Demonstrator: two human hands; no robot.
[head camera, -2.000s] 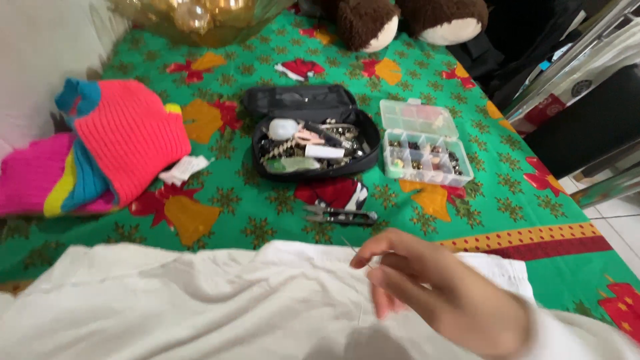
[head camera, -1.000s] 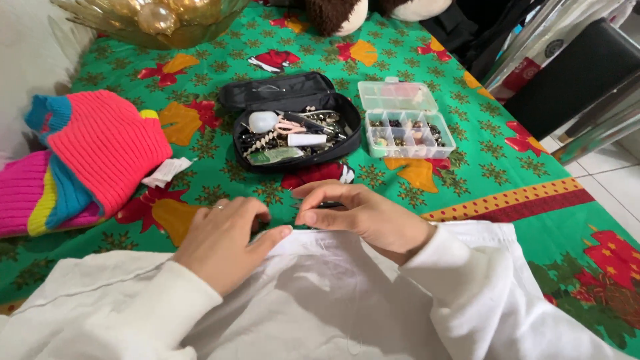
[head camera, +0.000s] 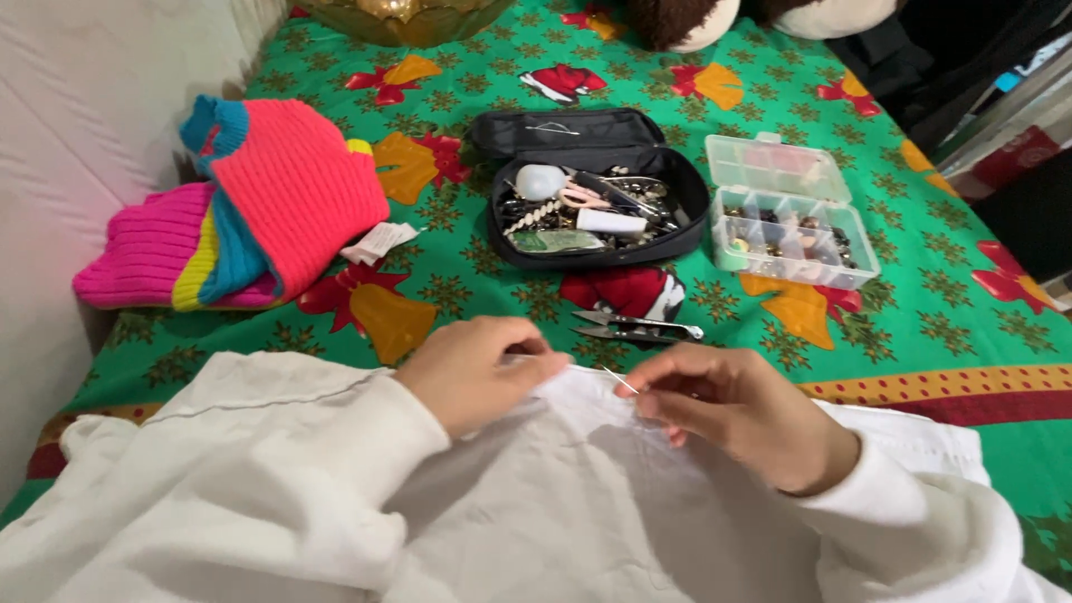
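Note:
White cloth (head camera: 544, 502) lies across the near side of the table. My left hand (head camera: 477, 377) pinches its upper edge between thumb and fingers. Just right of it, my right hand (head camera: 729, 410) holds a thin sewing needle (head camera: 621, 380) between thumb and index finger, close to the cloth's edge; no thread can be made out clearly. Metal thread snips (head camera: 636, 327) lie just beyond the hands, blades pointing left. Behind them an open black zip case (head camera: 596, 251) holds pink-handled scissors, a white spool-like item and beads.
To the right of the case stands an open clear divided box (head camera: 796, 272) of small beads. A folded multicolored ribbed knit (head camera: 293, 184) with a white tag lies at the left, near the wall. A gold glass bowl (head camera: 410, 25) and brown plush feet (head camera: 682, 25) are at the far edge.
Two seconds ago only my right hand was in view, raised above the cloth. My left hand has come in and now grips the cloth's edge, with my right hand beside it.

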